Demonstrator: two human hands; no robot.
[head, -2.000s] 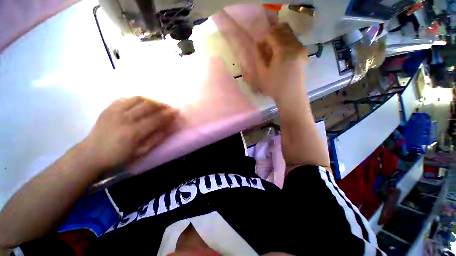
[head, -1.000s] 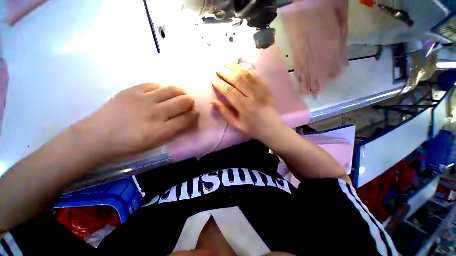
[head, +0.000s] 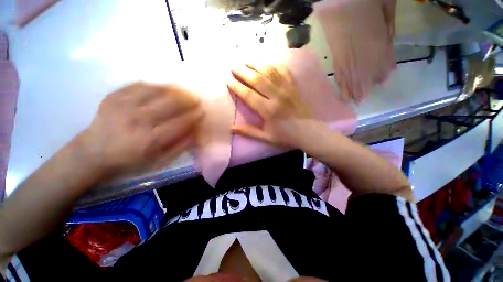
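Note:
A pale pink cut piece (head: 325, 93) lies on the white machine table at the front edge, with a folded flap (head: 216, 160) hanging over the edge. My right hand (head: 270, 102) lies flat on it with fingers spread, below the needle area. My left hand (head: 149, 124) is blurred, at the left edge of the pink cloth; whether it grips the cloth cannot be told. The dark presser foot parts (head: 298, 27) of the sewing machine are above my right hand in glare. Another pink piece (head: 361, 49) hangs loosely on the machine bed to the right.
Pink panels (head: 6, 110) lie at the far left of the table. A blue crate (head: 149, 212) with red cloth and clear plastic is below the table at left. Pink pieces (head: 336, 190) lie on a white board at lower right. A dark tool (head: 451, 10) is at upper right.
My right hand has moved from the loose piece on the machine bed onto the pink cloth. Most recently my left hand has shifted slightly left and the cloth's near part shows a folded flap.

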